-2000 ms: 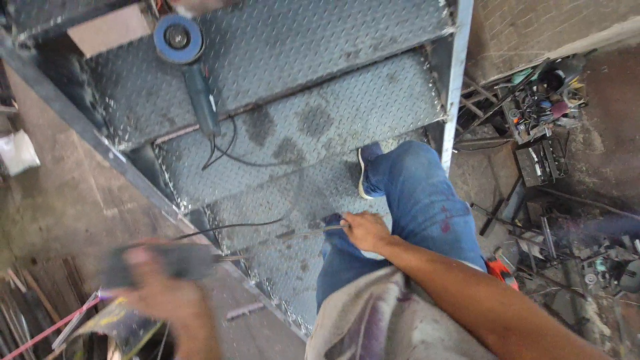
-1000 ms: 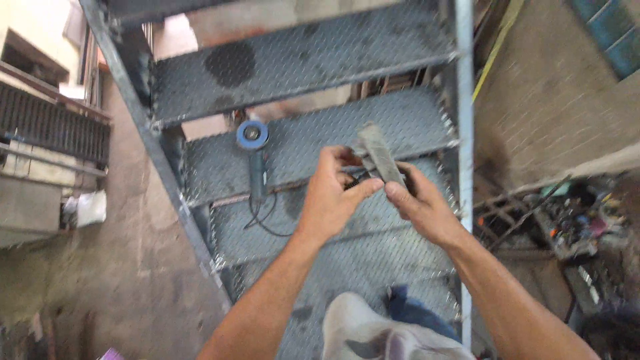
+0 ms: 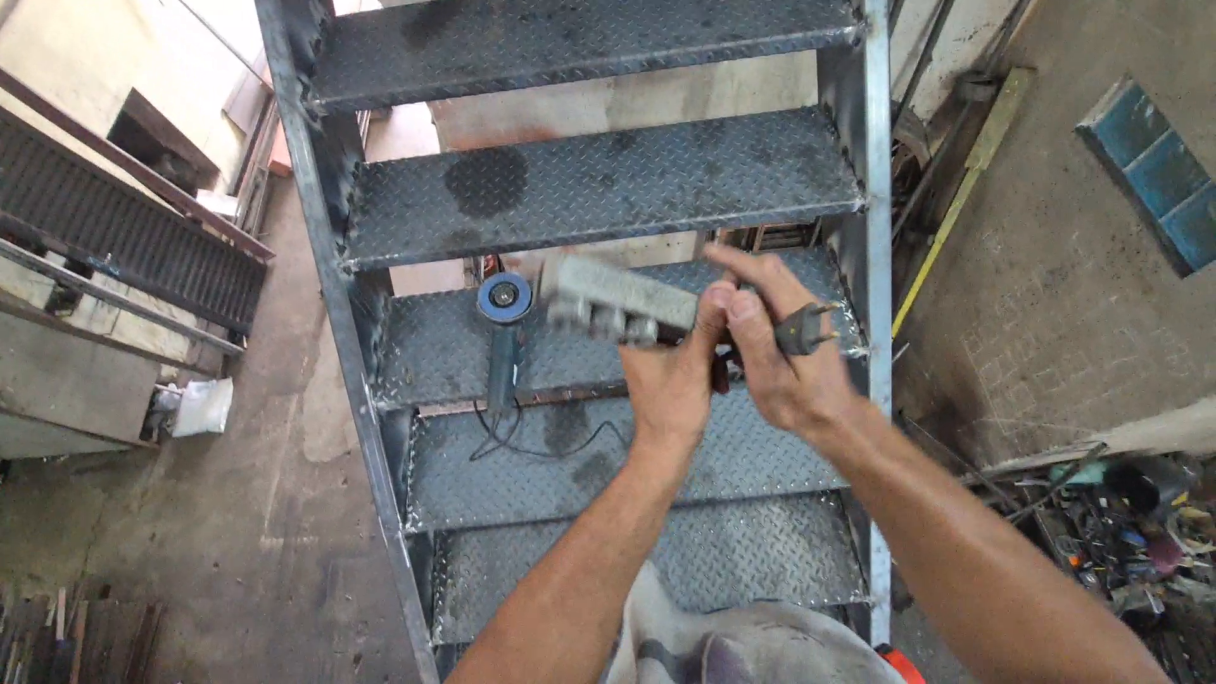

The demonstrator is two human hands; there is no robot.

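My left hand (image 3: 676, 370) is closed around the near end of a grey power strip (image 3: 622, 299), blurred, its socket side turned down and to the left. Against it, my right hand (image 3: 784, 351) holds a dark two-pin plug (image 3: 806, 331), pins pointing right; both thumbs meet between the two. An angle grinder (image 3: 503, 356) with a blue disc lies on a diamond-plate stair tread (image 3: 598, 361) to the left of my hands, and its black cord (image 3: 551, 451) loops over the tread below. Where the plug's cord runs is hidden by my hands.
Steel stringers (image 3: 328, 237) flank the welded staircase, with more treads above and below. Cluttered tools and parts (image 3: 1121, 560) lie at the lower right. A yellow bar (image 3: 950, 228) leans near the right wall. Metal stock (image 3: 76, 636) is at the lower left, a ribbed panel (image 3: 123, 209) at the upper left.
My left hand, at the far left with a blurred dark object two seconds ago, has come together with my right hand over the treads. The view has shifted strongly. The plug now shows in my right hand.
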